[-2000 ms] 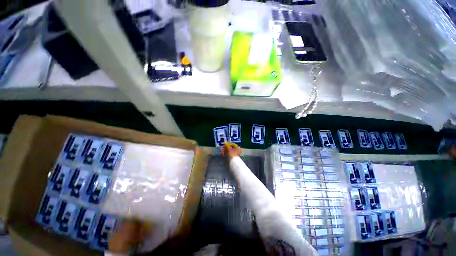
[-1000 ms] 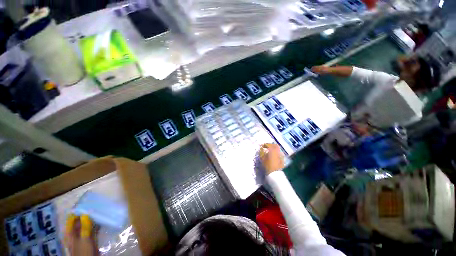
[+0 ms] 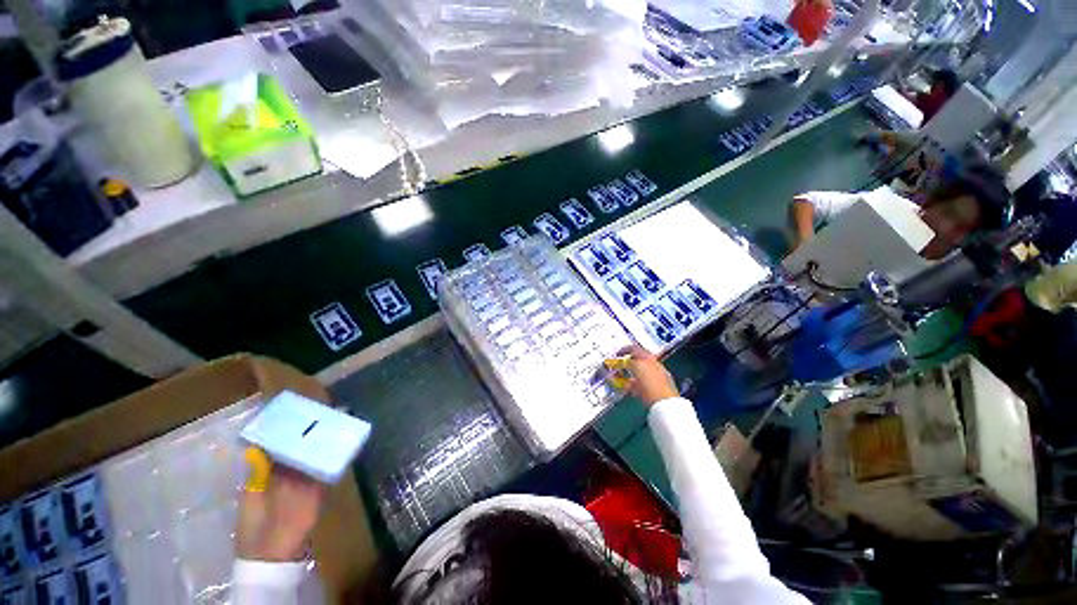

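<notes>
My left hand (image 3: pixel 279 511), with a yellow-orange finger cot, holds a pale blue-white unit (image 3: pixel 307 435) over the carton's (image 3: pixel 317 473) right side. The unit's plain face with a small dark mark shows. Blue-edged units (image 3: pixel 59 520) lie in the blister tray at the carton's left; its pockets (image 3: pixel 177 496) beside them look whitish. My right hand (image 3: pixel 638 376), also with yellow-orange tips, is at the right edge of the filled blister tray stack (image 3: pixel 520 325). Its fingertips are small and blurred, so I cannot tell if they grip anything.
Spaced units (image 3: pixel 387 300) lie on the green conveyor (image 3: pixel 260 310). Dark-looking empty trays (image 3: pixel 413 443) lie beside the carton. A white tray (image 3: pixel 697 242) holds several units. The shelf has a tumbler, tissue pack (image 3: pixel 254 136) and phone. Another person's sleeve (image 3: pixel 844 206) is at right; dark hair shows at the bottom.
The view has swung right. My right hand has moved from the conveyor to the filled stack. My left hand now holds a unit, raised and shown more clearly than one second ago.
</notes>
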